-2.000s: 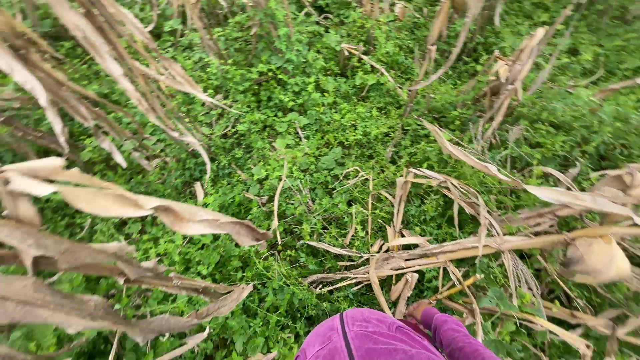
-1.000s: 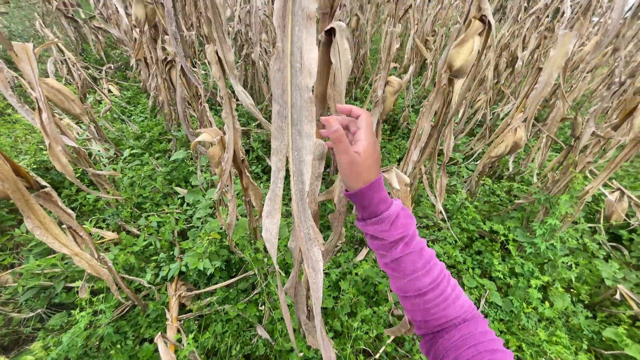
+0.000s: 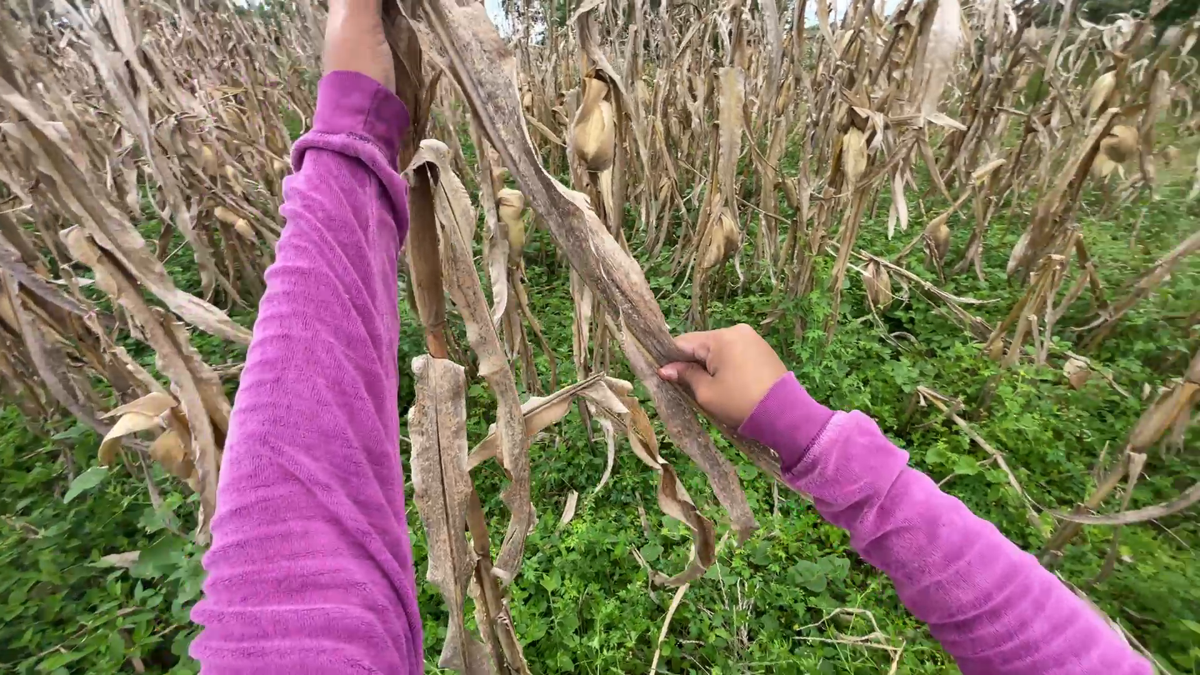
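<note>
My right hand [image 3: 727, 373] pinches a long dry corn leaf [image 3: 600, 248] between thumb and fingers, right of the middle. The leaf slants up and left toward the top edge. My left hand [image 3: 358, 37] is raised at the top, beside a brown corn stalk [image 3: 427, 253]; its fingers are cut off by the frame, so its hold cannot be told. Curled dry leaves [image 3: 483, 328] hang from the stalk between my two purple sleeves.
Dry corn plants with husked ears [image 3: 593, 127] stand behind and on both sides. Low green weeds [image 3: 806, 572] cover the ground. Bent stalks [image 3: 1125, 459] lean in at the right, and dry leaves [image 3: 169, 328] reach in from the left.
The view has risen from the ground to the standing corn. My left arm has come into view, raised. My right hand, apart from the leaves a second ago, now grips one.
</note>
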